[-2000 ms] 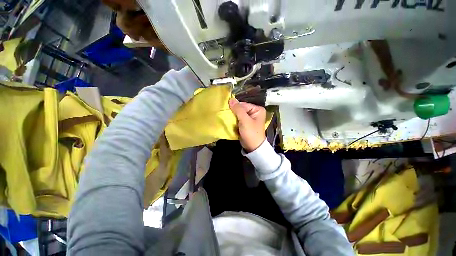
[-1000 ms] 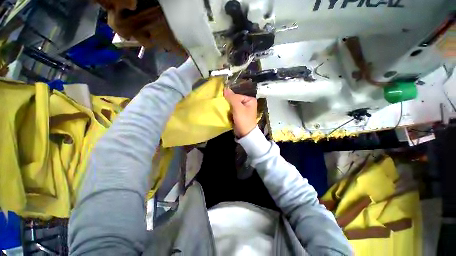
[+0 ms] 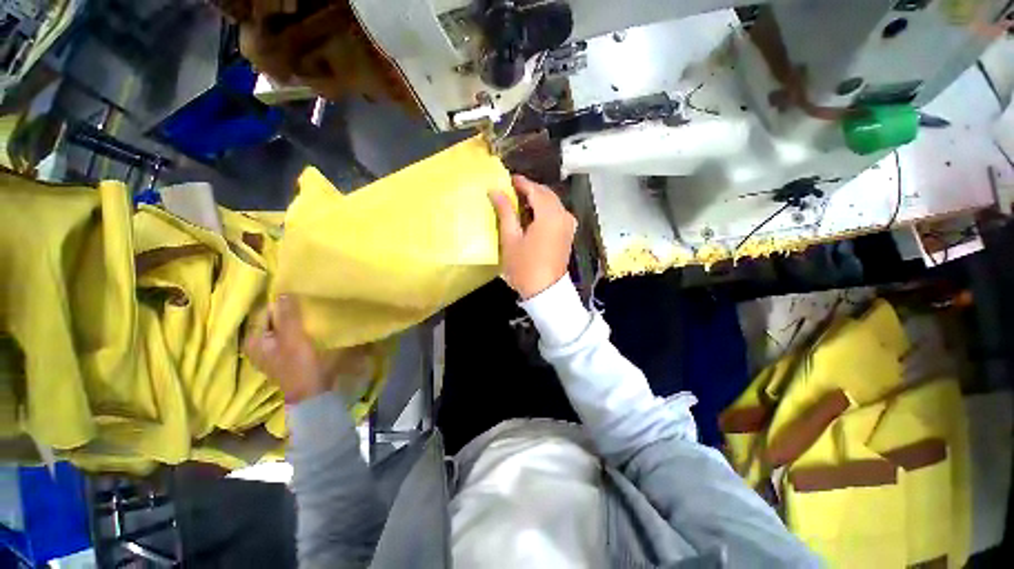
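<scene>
A yellow bag panel (image 3: 384, 239) is spread in front of me, its top corner at the end of the sewing machine's pale cylinder arm (image 3: 656, 150). My right hand (image 3: 538, 236) pinches the panel's right edge just below the needle area, thumb on the yellow face. My left hand (image 3: 291, 353) is at the panel's lower left edge; it is blurred, and its fingers are partly behind the yellow material. The dark presser foot and needle bar cluster (image 3: 514, 42) is at the top. The needle tip cannot be made out.
A large pile of yellow bags (image 3: 100, 322) lies at the left. Yellow bags with brown bands (image 3: 862, 445) lie lower right, under the table end. The table edge (image 3: 667, 261) is yellow-crusted. A green knob or spool (image 3: 881, 129) is at the right. Brown pieces (image 3: 322, 50) are beyond the machine head.
My left hand has come back from behind the machine head to the panel's lower left edge. The panel now lies more spread out. My right hand still holds its right edge. The view has shifted.
</scene>
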